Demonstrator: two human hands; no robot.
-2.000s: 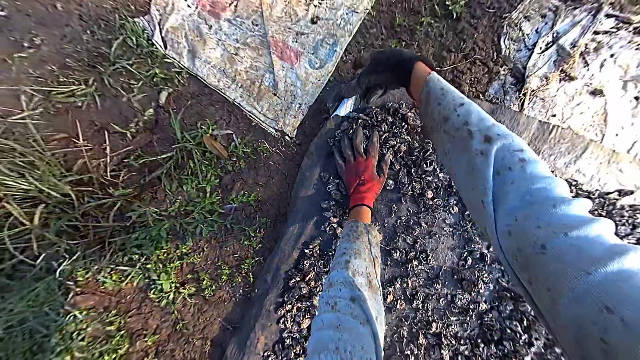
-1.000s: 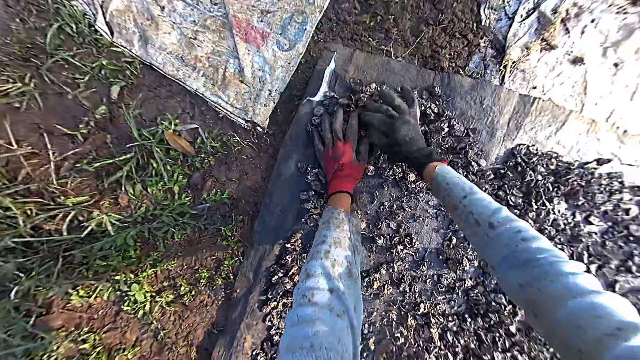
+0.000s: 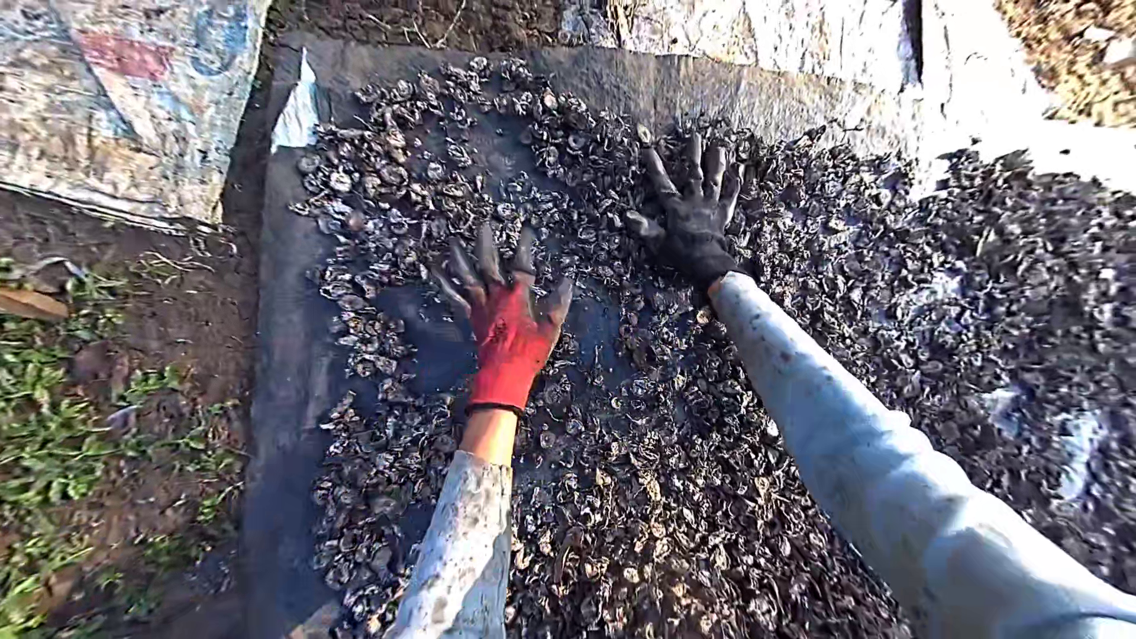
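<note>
Small dark, shrivelled, curled pieces, perhaps dried fruit or plant matter, lie spread over a dark sheet. My left hand, in a red glove with grey fingers, rests palm down over the pieces near the middle, fingers apart. Up and to its right, my right hand, in a black glove, lies with spread fingers on the pieces. Neither hand holds anything visible. Bare patches of the sheet show around my left hand. Both light sleeves are spotted with dirt.
A worn, pale woven sack or sheet with red and blue print lies at the upper left. Muddy ground with green weeds runs along the left. More pale sheeting lies beyond the top edge, with brown soil at the upper right.
My hands, close together at the sheet's upper corner one second ago, are now apart, with my right hand farther right. The pieces near that corner are more spread out. The view has shifted.
</note>
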